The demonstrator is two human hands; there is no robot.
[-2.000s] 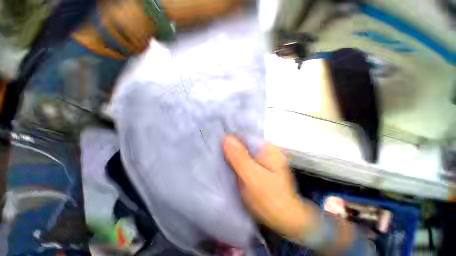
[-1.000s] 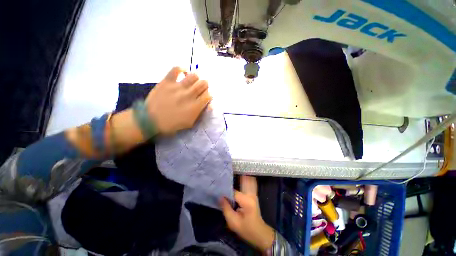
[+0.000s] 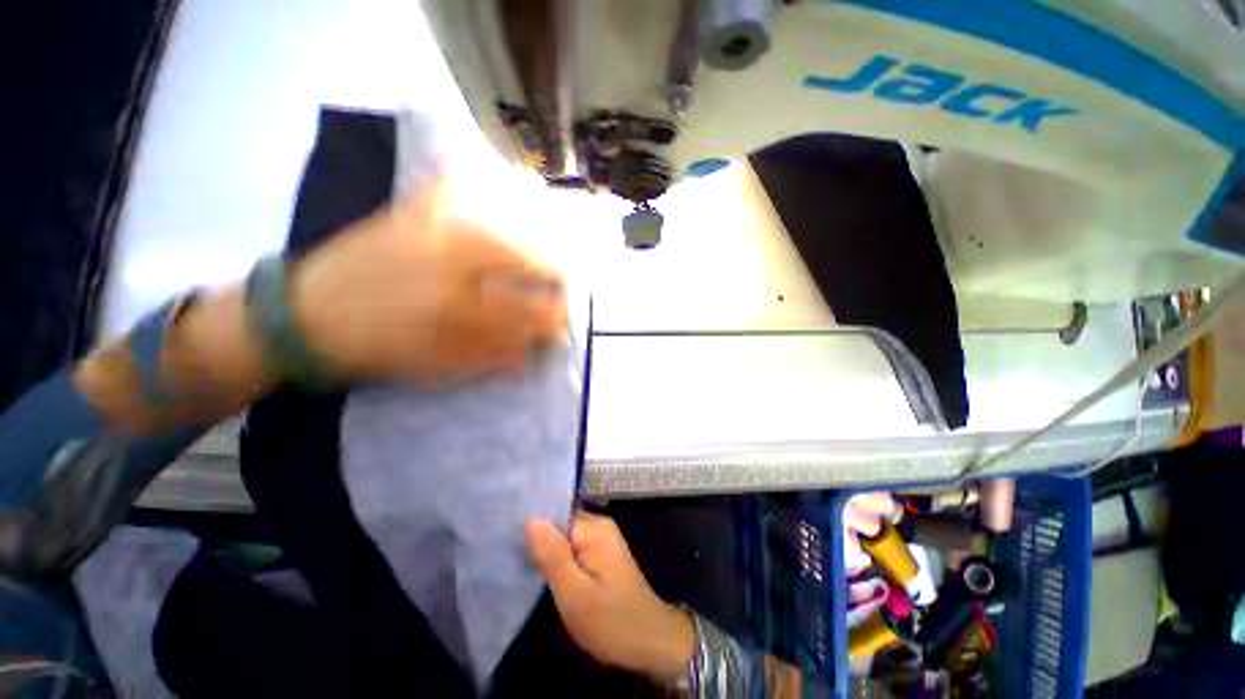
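A quilted panel, grey side up (image 3: 458, 492), lies over black fabric (image 3: 307, 478) at the table's front edge and hangs to the lap. My left hand (image 3: 437, 301), blurred, lies on the panel's upper part left of the needle area, fingers pointing right; its fingertips are partly lost in glare. My right hand (image 3: 601, 594) grips the panel's right edge below the table edge, thumb on top. The sewing machine (image 3: 942, 96) stands above; its presser foot area is hidden in bright light.
A small black shaped panel (image 3: 881, 260) lies under the machine arm, its end near the front edge. A blue basket (image 3: 1079, 587) with thread spools (image 3: 890, 557) is below the table edge at right. A strap crosses the table's right end.
The grey panel and the black fabric have shifted left relative to the table edge. My left hand has moved down and left in view; my right hand has moved left, still holding the edge.
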